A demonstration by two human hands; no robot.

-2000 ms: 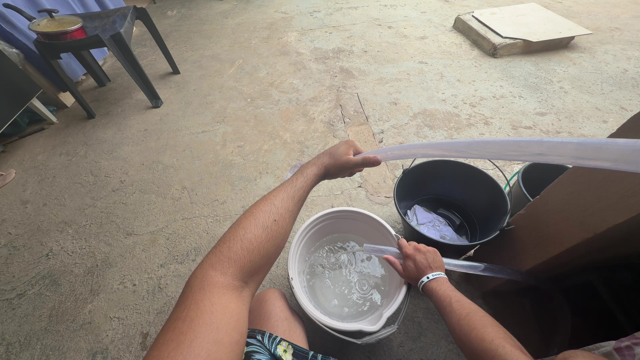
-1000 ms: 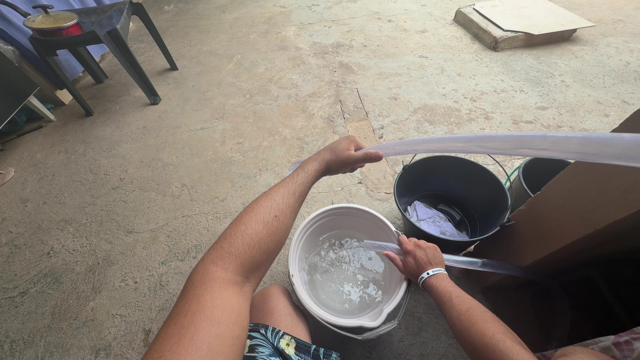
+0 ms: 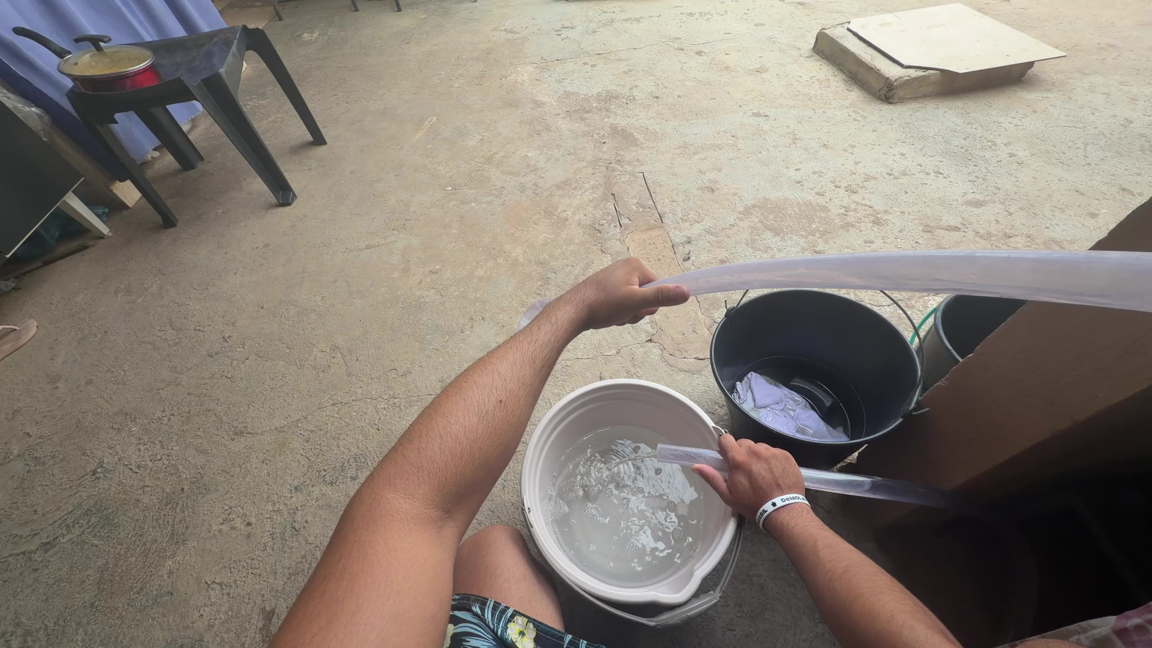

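Up at the middle, my left hand [image 3: 630,293] grips a wide translucent plastic hose [image 3: 909,274] that runs off to the right edge; a short end shows behind my forearm. My right hand [image 3: 756,475], with a white wristband, closes round a narrower clear plastic tube [image 3: 864,486] at the rim of a white bucket [image 3: 540,540]. The tube's open end lies over the cloudy, rippling water [image 3: 621,504] in that bucket. Just beyond my right hand stands a black bucket [image 3: 747,333] holding a whitish cloth [image 3: 783,407] and some liquid.
Another dark bucket [image 3: 976,324] stands behind a brown panel [image 3: 1035,396] at right. At the upper left a lidded red pan [image 3: 112,70] sits on a dark plastic table [image 3: 202,67]. A pale board [image 3: 954,38] lies on a low concrete slab [image 3: 882,67] at the upper right.
The ripples on the water in the white bucket have changed shape. Both hands keep their places and their holds.
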